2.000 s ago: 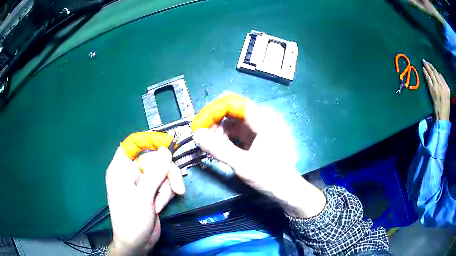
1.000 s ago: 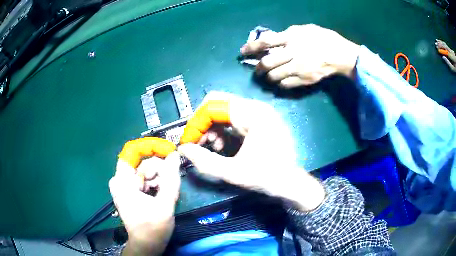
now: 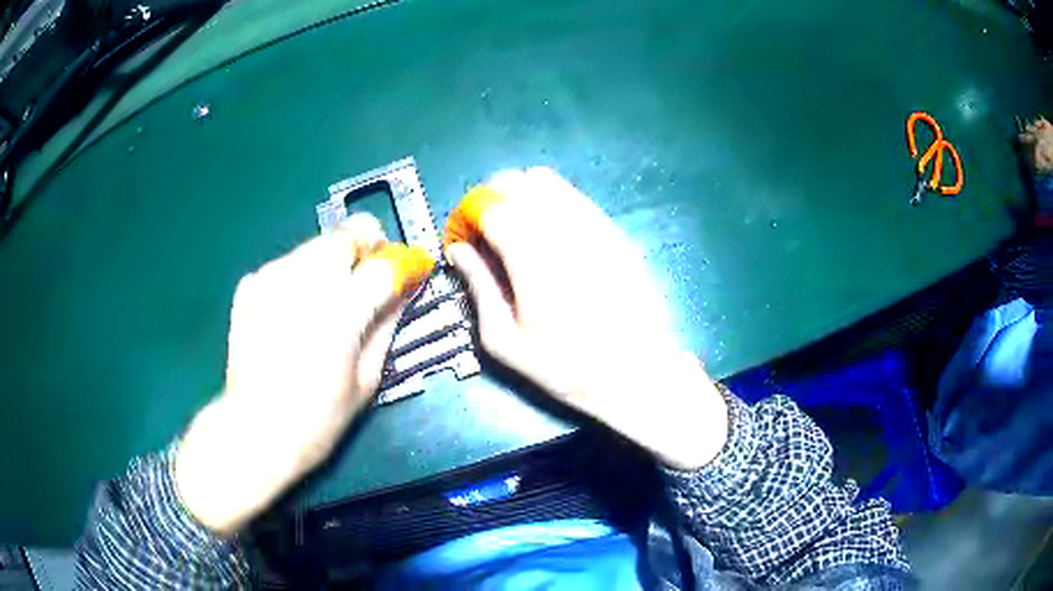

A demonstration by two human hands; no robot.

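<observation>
The silver-grey cable fixture (image 3: 418,206) lies on the green bench top, its open window at the far end. Several black cables (image 3: 430,344) lie side by side across its slotted bed. My left hand (image 3: 306,335), with an orange finger cot, is over the fixture's left side, fingers bent together near the window's near end. My right hand (image 3: 566,289), also with an orange cot, is at the fixture's right edge, thumb and forefinger close together. The fingertips hide whatever lies between them, so any grip on a cable cannot be made out.
Orange-handled scissors (image 3: 936,156) lie at the right of the green bench (image 3: 739,139). Part of a neighbouring worker's hand (image 3: 1038,143) and blue clothing (image 3: 995,393) show at the right edge. A blue stool (image 3: 883,427) stands below the bench edge. Dark machinery is at the upper left.
Both my hands have moved up the fixture, uncovering the cables on its bed. The second fixture, which the neighbour's hand reached over, is gone from the bench, and that arm has withdrawn right.
</observation>
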